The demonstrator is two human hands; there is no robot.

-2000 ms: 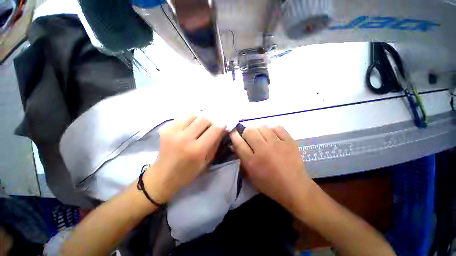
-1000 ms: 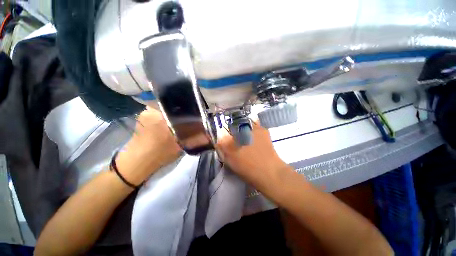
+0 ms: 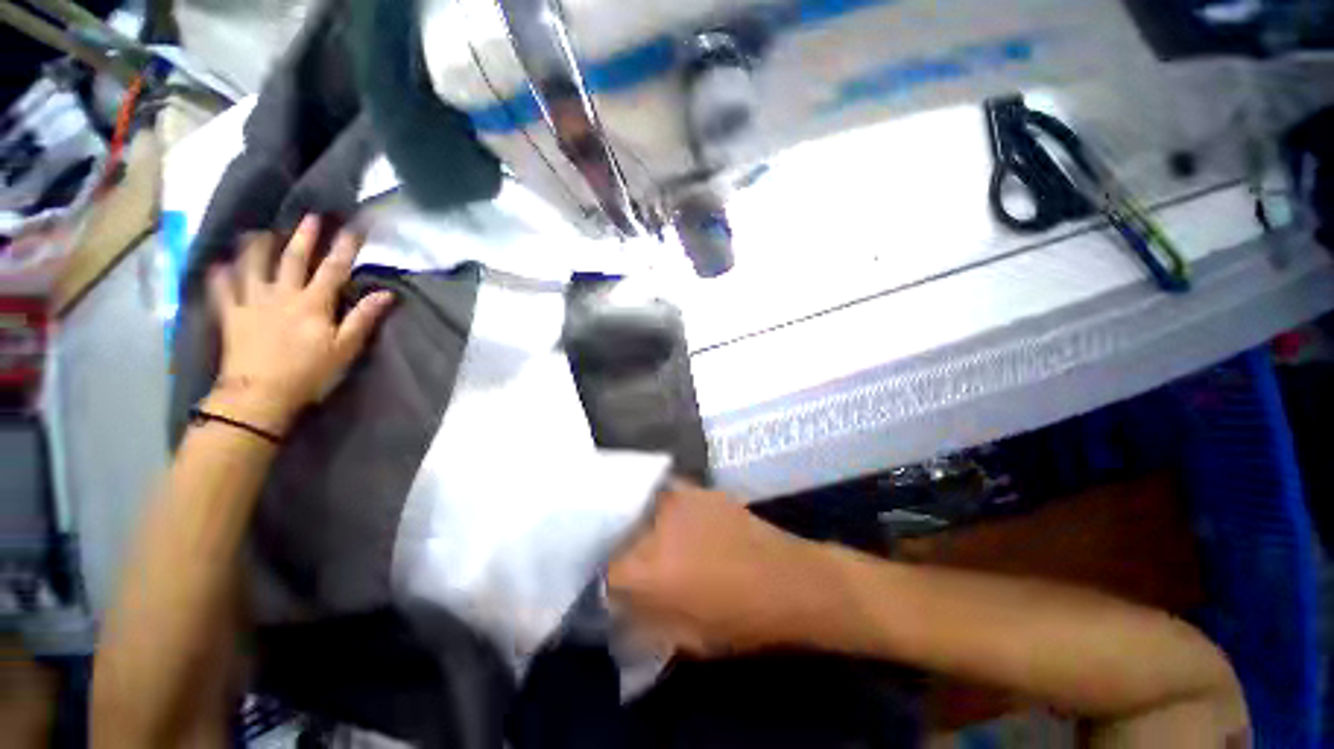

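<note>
The garment piece (image 3: 373, 424), dark grey with white backing, lies over the left of the machine table and hangs over its front edge. My left hand (image 3: 290, 322) lies on the dark cloth, fingers spread, left of the needle area. My right hand (image 3: 702, 571) is closed on the white backing (image 3: 512, 424) at the table's front edge; its fingertips are partly hidden and blurred. A dark band (image 3: 632, 373) of the garment runs from near the needle towards my right hand. The sewing machine (image 3: 819, 73) stands above, its grey attachment (image 3: 705, 239) beside the needle area. The foot itself is too blurred to tell.
Black-handled shears (image 3: 1036, 168) and yellow-green and blue snips (image 3: 1148, 242) lie on the table at right. The ruler-marked edge (image 3: 936, 395) runs along the front. A blue thing (image 3: 1229, 512) stands below at right. A dark green thing (image 3: 424, 132) hangs by the machine head.
My hands were together near the needle and are now apart: left moved left and spread flat, right moved down towards me with the cloth. The garment is spread out more. The view has shifted.
</note>
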